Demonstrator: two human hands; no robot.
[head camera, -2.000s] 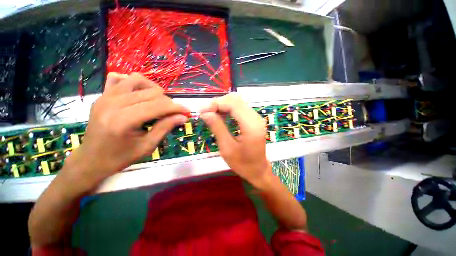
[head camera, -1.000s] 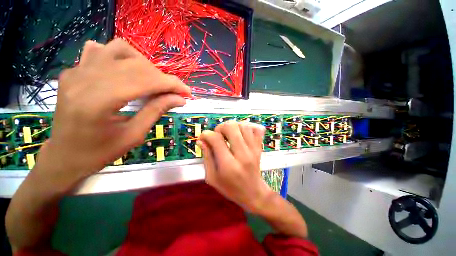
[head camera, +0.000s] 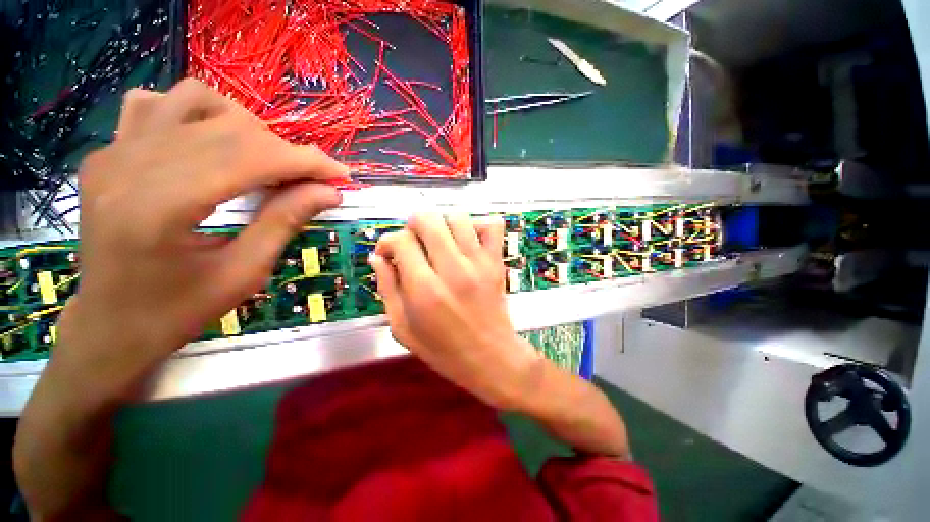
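Green PCB panels (head camera: 313, 275) with small yellow blocks and thin yellow lead wires lie in a row between the conveyor rails. My left hand (head camera: 189, 204) is above the panels on the left. Its thumb and forefinger pinch a red lead wire (head camera: 354, 187), of which only a short end shows near the far rail. My right hand (head camera: 449, 296) is over the middle of the panels, palm down with fingers curled onto the boards. Its fingertips are partly hidden, and I cannot tell whether they hold anything. The red wire tray (head camera: 477, 102) lies behind the far rail.
Black lead wires (head camera: 71, 92) lie left of the red tray. Tweezers (head camera: 540, 100) and a small pale flat tool (head camera: 578, 61) lie on the green mat. The near rail (head camera: 306, 352) crosses below my hands. A blue bin (head camera: 587, 349) is below it. A black handwheel (head camera: 858, 413) is at right.
Two seconds ago my hands nearly met at a red piece over the boards. Since then my left hand has moved left and away, and my right hand has lowered onto the panels.
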